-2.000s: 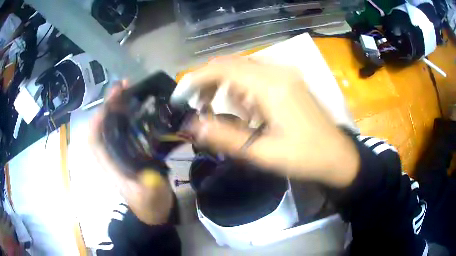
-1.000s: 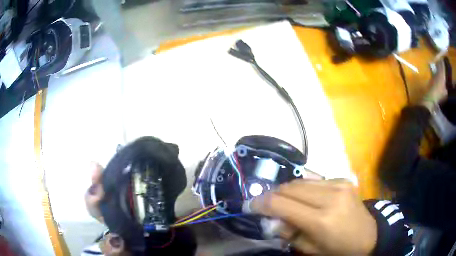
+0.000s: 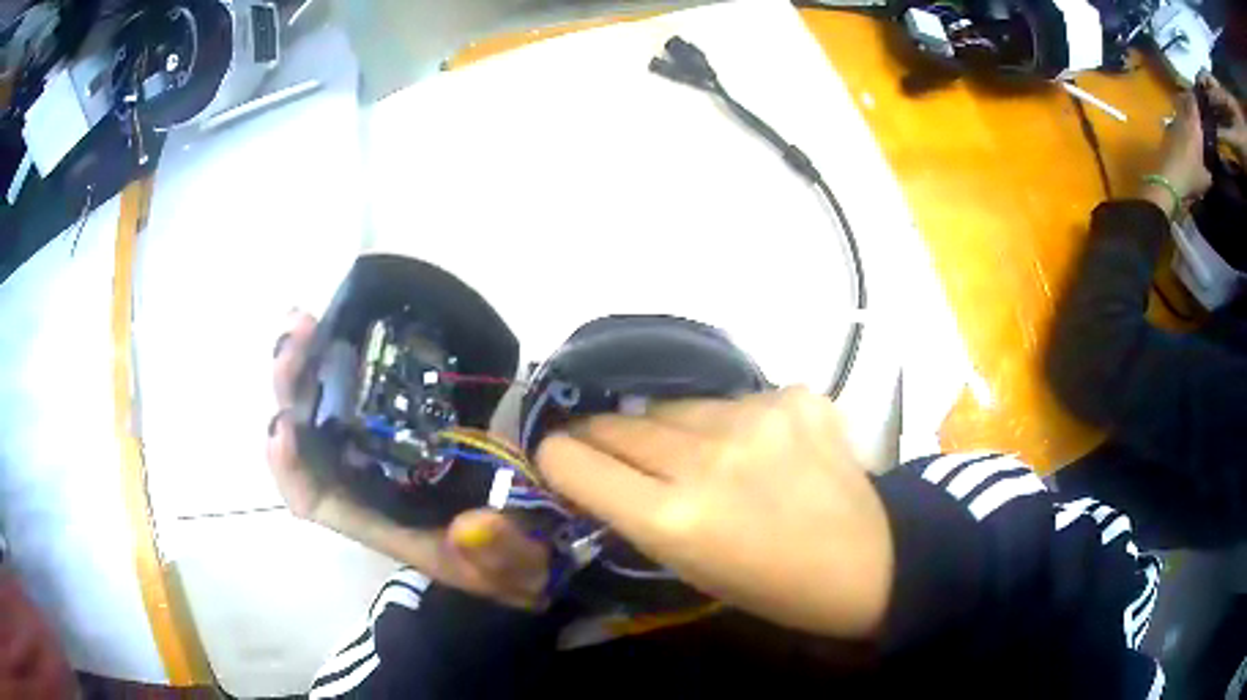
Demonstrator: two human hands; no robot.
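My left hand (image 3: 410,544) holds the black camera head shell (image 3: 472,294) from its left and below, with the open back facing up. The main board (image 3: 406,397) shows inside it. Thin yellow, blue and red wires (image 3: 481,449) run from the board to the camera body (image 3: 643,349) at the right. A small white connector (image 3: 502,488) shows on the wires between the two parts. My right hand (image 3: 739,506) lies over the camera body, fingertips at the wires by its left edge; whether it pinches a wire is hidden. The body's lower part is covered by my hand and sleeve.
The pigtail cable (image 3: 800,162) curves over the pale mat (image 3: 588,178) behind the body. Part-built cameras stand at the back left (image 3: 171,62) and back right (image 3: 1012,34). Another person's arm (image 3: 1135,308) is at the right, over the orange tabletop (image 3: 944,178).
The head shell has moved up and turned its open back more to the camera. My right hand has moved left, from the body's right side to the wires. The body is now more covered.
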